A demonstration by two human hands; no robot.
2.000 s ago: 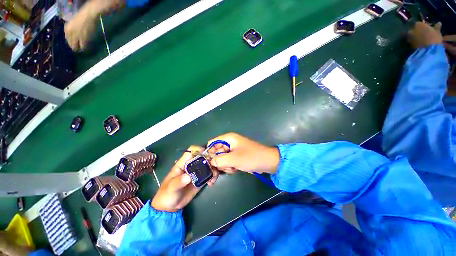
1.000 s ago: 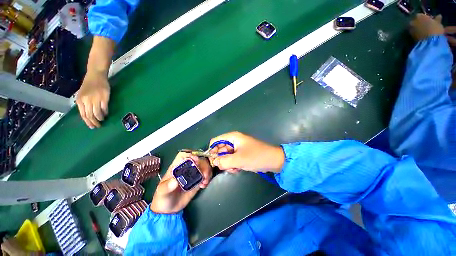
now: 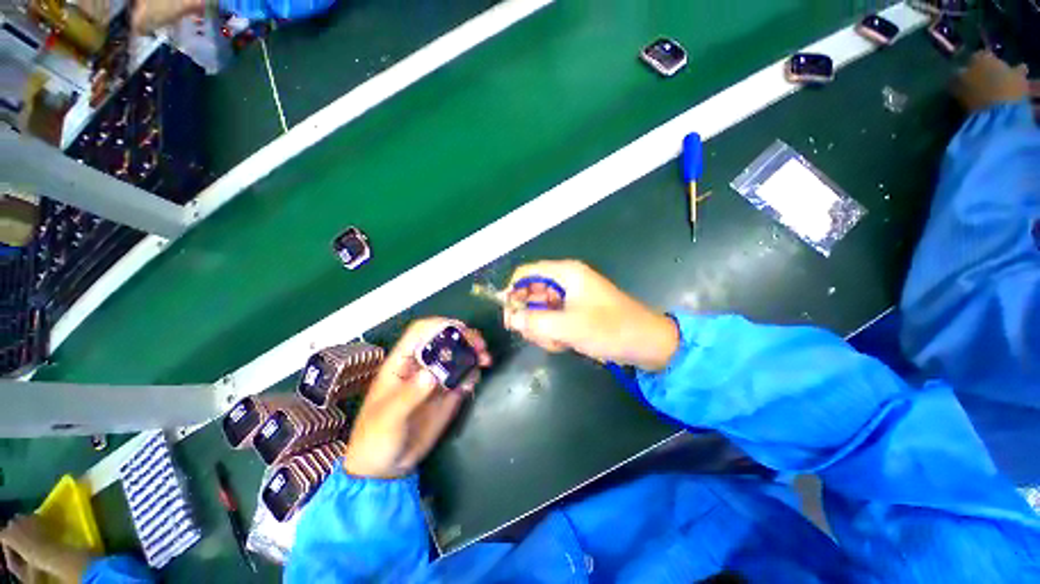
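My left hand [image 3: 393, 416] holds a watch housing [image 3: 448, 355] with a dark face and pinkish rim, tilted toward the camera. My right hand [image 3: 593, 314] is up and right of it, apart from the housing. It is closed on a small tool with a curved blue handle [image 3: 541, 292] and a thin tip pointing left; the tip is blurred. Small specks lie on the dark green mat [image 3: 547, 434] below my right hand.
Stacked housings [image 3: 299, 434] stand left by the white rail [image 3: 547, 205]. Beyond the rail, housings [image 3: 352, 248] lie on the green belt. A blue screwdriver [image 3: 692, 160] and clear bag [image 3: 798, 196] lie right. A grey post [image 3: 103, 411] crosses left. Other people's hands [image 3: 990, 82] show at the edges.
My right hand has moved up and away from the housing with the tool. The belt housings have shifted right. The other person's hand over the belt has withdrawn; a hand shows at bottom left.
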